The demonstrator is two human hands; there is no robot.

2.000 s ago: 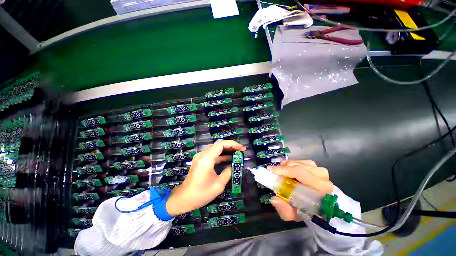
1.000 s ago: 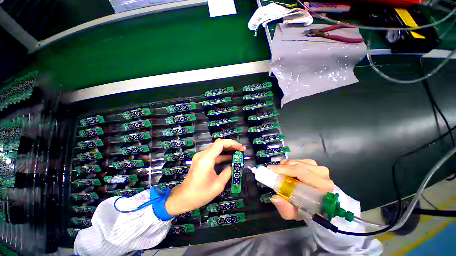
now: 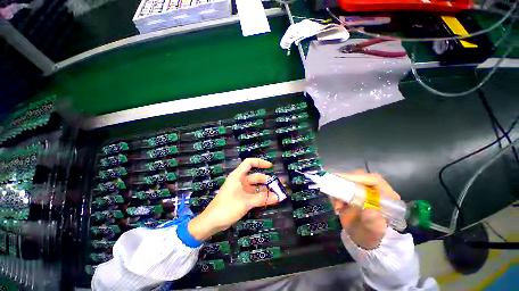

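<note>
My left hand (image 3: 242,190), bare with a blue band at the cuff, holds a small circuit board assembly (image 3: 276,188) between thumb and fingers. A white and dark face of it shows; its green side is hidden. My right hand (image 3: 369,213) holds the glue syringe (image 3: 355,193), a clear-white barrel with an amber band and a green cap. Its thin tip points left, above the tray and a little up and right of the held board, apart from it. Rows of green boards lie in the clear blister tray (image 3: 181,176) under my hands.
More stacked trays (image 3: 23,165) stand at the left. A pale rail (image 3: 199,105) and green belt (image 3: 171,68) lie beyond. Red-handled pliers (image 3: 375,50) rest on a wrinkled grey sheet (image 3: 353,79). A clear hose (image 3: 475,182) and black cable (image 3: 449,176) run at the right.
The held board has been turned, so its white and dark face shows instead of its green one. My right hand and the syringe have moved right, away from it. The view has shifted slightly.
</note>
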